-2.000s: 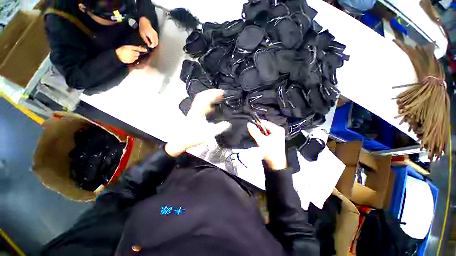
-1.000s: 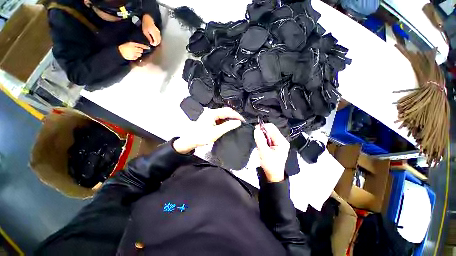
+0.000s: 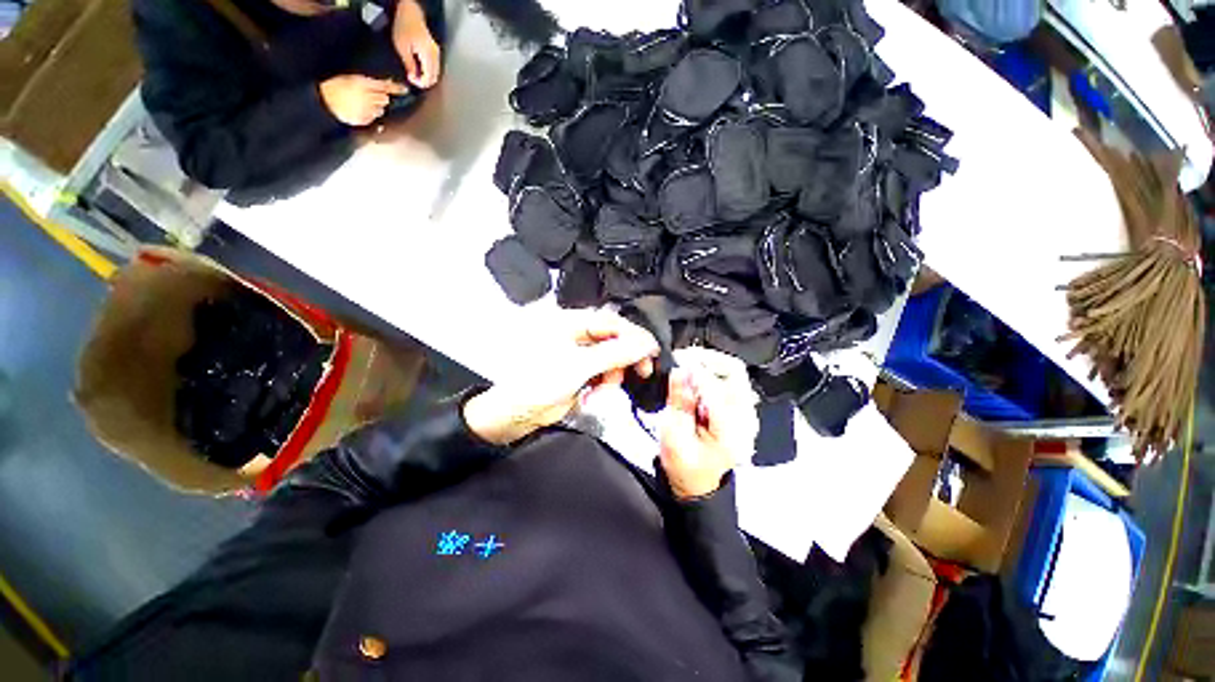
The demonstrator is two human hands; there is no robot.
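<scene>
A black fabric pouch (image 3: 648,381) is held up in front of my chest, at the near edge of the black pouch pile (image 3: 746,173). My left hand (image 3: 576,365) pinches its upper left edge between thumb and fingers. My right hand (image 3: 704,413) is at its right side with curled fingers; a small reddish glint of a thin tool shows in them, blurred. Most of the pouch is hidden by the fingers. Two small black pieces lie apart on white sheets (image 3: 839,486) to the right of my right hand.
A coworker's hands (image 3: 387,91) work on a dark piece at upper left. An open carton of black pieces (image 3: 127,386) stands at left. Cartons (image 3: 979,486) and blue crates (image 3: 1059,533) are at right. A bundle of brown strips (image 3: 1149,313) lies on the right-hand table (image 3: 993,173).
The pouch, earlier spread flat below my fingers, is now turned narrower and partly covered. My right hand has moved slightly down and towards my left hand. The view has shifted a little.
</scene>
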